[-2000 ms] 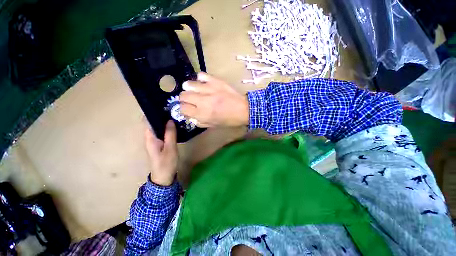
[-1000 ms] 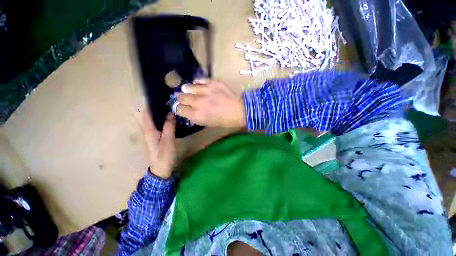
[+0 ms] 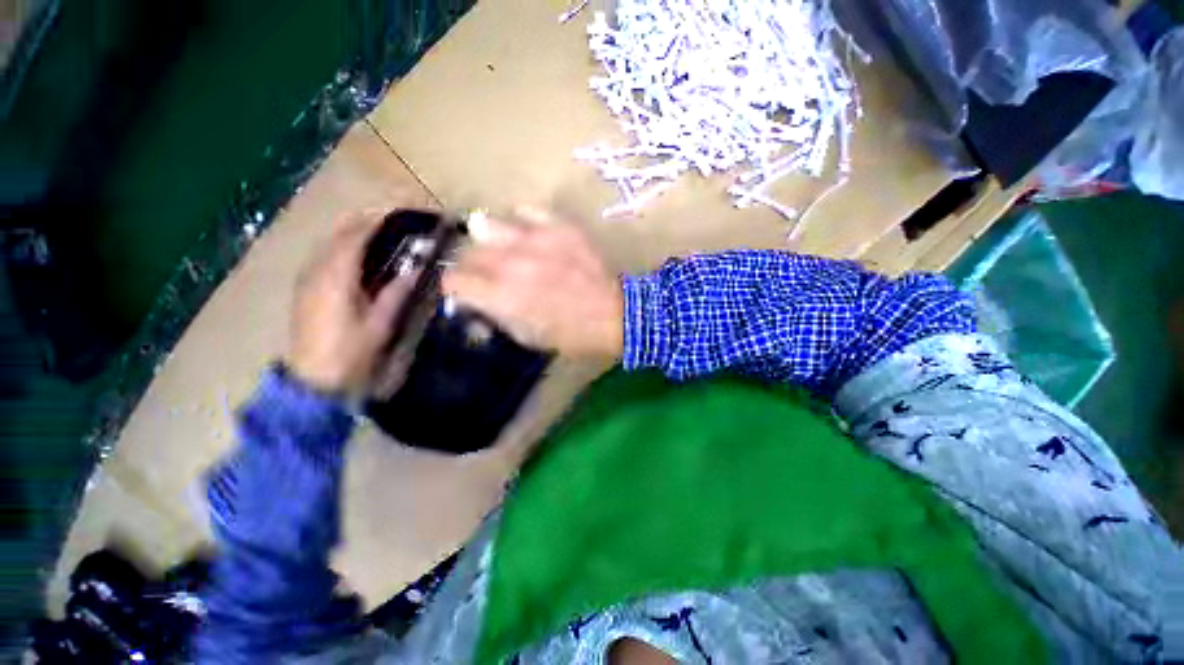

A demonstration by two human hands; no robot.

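Note:
The black housing (image 3: 470, 390) is in front of me on the cardboard-covered bench, blurred and partly hidden by my hands. It looks foreshortened, and its inner parts cannot be made out. My left hand (image 3: 340, 312) grips its left side, with the fingers at the upper part. My right hand (image 3: 543, 279) is on its upper right side, the fingertips close to the left hand's. A white wrap shows on a right fingertip. Whether the right fingers pinch a small part cannot be told.
A large pile of white connector leads (image 3: 727, 91) lies at the top centre. A crumpled plastic bag (image 3: 1026, 46) is at the top right, with a translucent green bin (image 3: 1045, 312) below it. Black units (image 3: 117, 604) are at the lower left. The dark green belt (image 3: 169, 156) runs along the left.
The housing has been turned and tilted and now sits lower. My left hand has moved up and left along it. The right hand stays on the housing. The view has shifted, showing more of the green bin.

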